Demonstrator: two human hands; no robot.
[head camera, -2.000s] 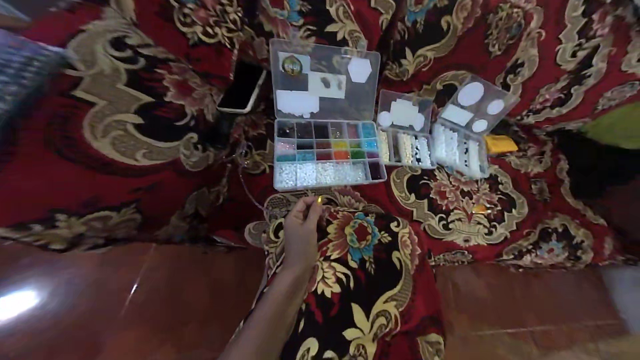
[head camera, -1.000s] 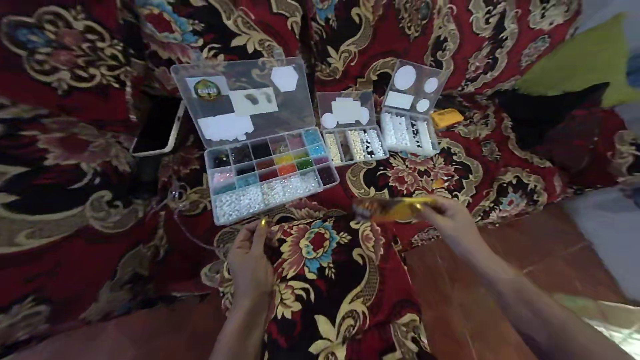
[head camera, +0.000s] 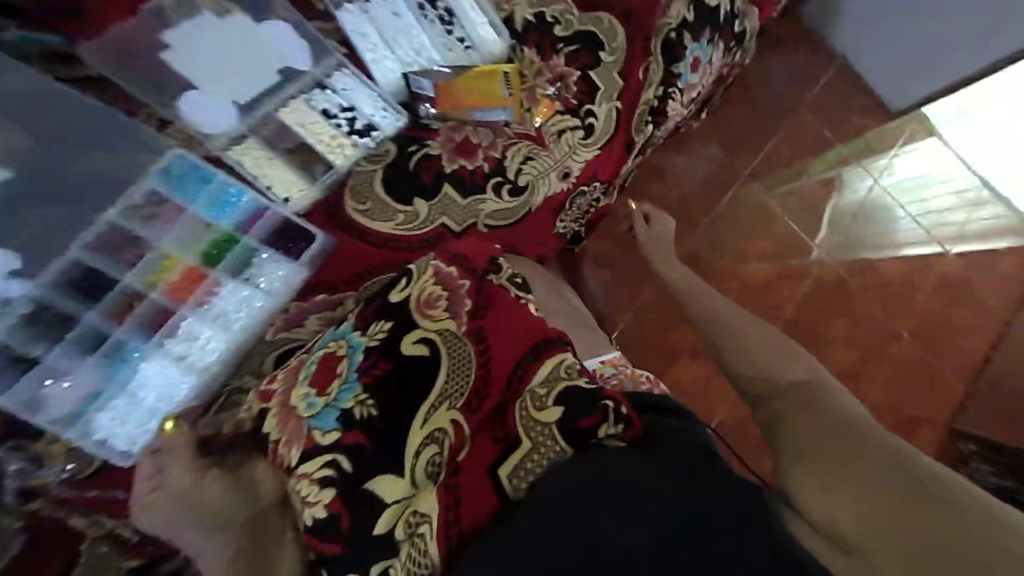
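Note:
My left hand (head camera: 212, 488), blurred and with a gold-painted thumbnail, is at the lower left beside the near corner of a clear plastic compartment box (head camera: 172, 296) of coloured and white beads; whether its fingers hold something cannot be told. My right hand (head camera: 658, 232) reaches out over the tiled floor past the cloth's edge, its fingertips close together; nothing can be made out in them. A yellow-orange packet (head camera: 480, 92) lies on the patterned cloth (head camera: 472, 216), touching a smaller box of white and black beads (head camera: 400, 40).
Another small open box (head camera: 320, 136) with cream, white and black beads stands between the two. The red, black and gold cloth also covers my knee. Reddish floor tiles (head camera: 864, 320) stretch to the right, with a bright reflection on them.
The right hand held a yellow packet above the cloth a second ago; now it is out over the floor and the packet lies by the small bead boxes. The view has swung strongly to the right.

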